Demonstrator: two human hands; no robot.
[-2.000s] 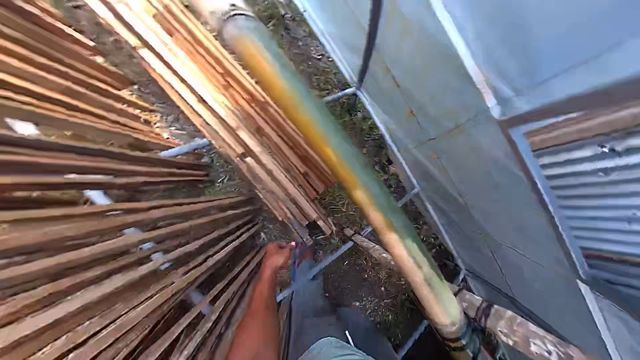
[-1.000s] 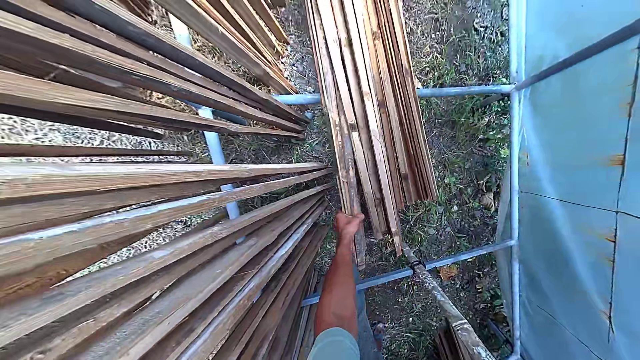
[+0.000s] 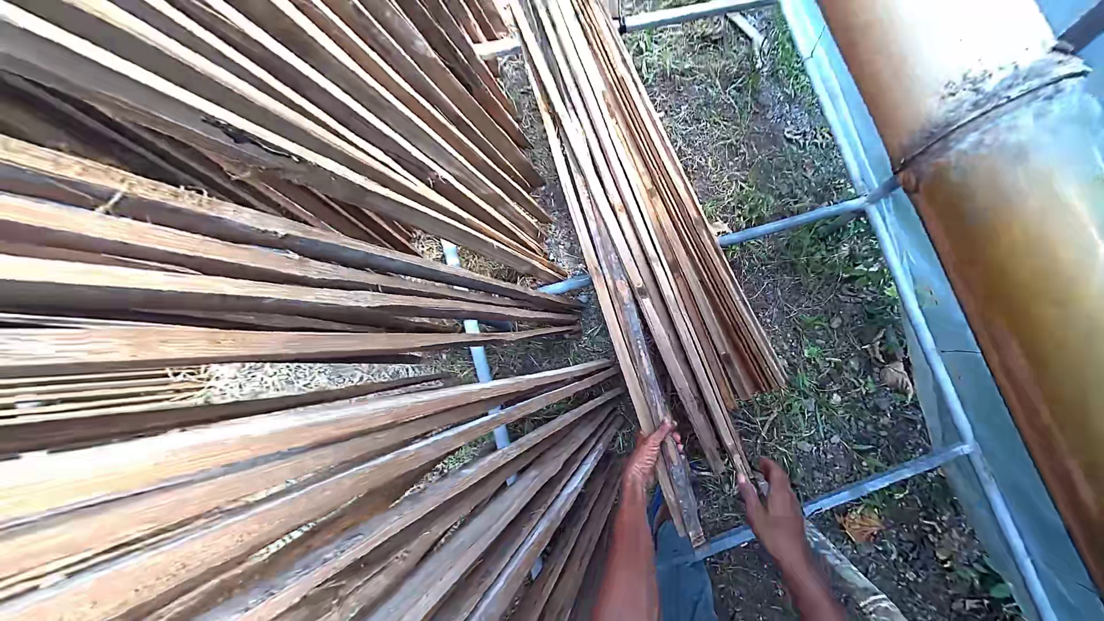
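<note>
Low in the head view, my left hand [image 3: 651, 453] grips the near end of a wooden strip [image 3: 634, 345] at the left side of a long bundle. My right hand [image 3: 772, 504] is at the near tip of another strip [image 3: 733, 453] of that bundle, thumb and fingers around or against it; whether it is gripped is unclear. The bundle of wooden strips [image 3: 668, 224] runs away from me toward the top, its near ends uneven. Left of it, many more wooden strips [image 3: 259, 345] fan out.
Metal bars [image 3: 793, 222] cross the grassy ground, one [image 3: 888, 479] just right of my right hand. A large bamboo pole [image 3: 992, 224] slants down the right side before a bluish sheet panel [image 3: 1000, 414]. A thinner pole [image 3: 849, 573] lies at the bottom.
My right hand has come into view at the bundle's near end. My left hand stays on a strip there, as one second ago. The view has shifted, and the bamboo pole shows again at right.
</note>
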